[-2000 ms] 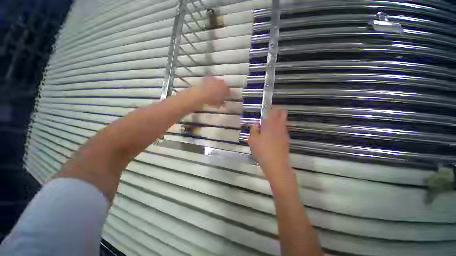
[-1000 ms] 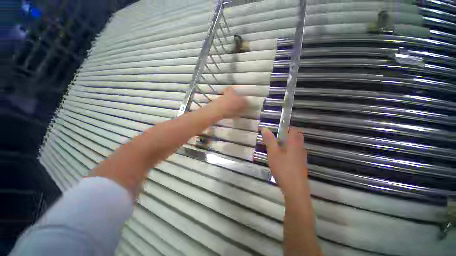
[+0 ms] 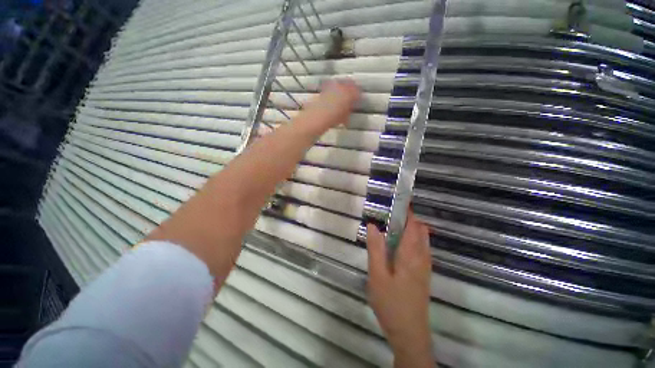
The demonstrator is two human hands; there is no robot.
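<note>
A silver metal frame (image 3: 416,129) lies over cream cloth ridges (image 3: 143,129) and bare chrome rods (image 3: 531,165). My right hand (image 3: 401,262) holds the near end of the frame's right bar between thumb and fingers. My left hand (image 3: 337,100) is inside the frame, over the cream ridges near their cut edge; it is blurred, and its fingers and whether it holds anything cannot be told. A spring clip (image 3: 337,44) sits on the cloth beyond my left hand. Another clip (image 3: 276,205) sits near my left forearm.
A clip (image 3: 572,21) stands on the cloth at the far right. A shiny clip (image 3: 615,80) lies on the bare rods. A small object, perhaps a clip (image 3: 644,345), is at the lower right edge. Dark floor shows on the left.
My left hand has moved farther up over the cream ridges. My right hand has slid lower in view and stays on the frame's right bar. The view has shifted a little.
</note>
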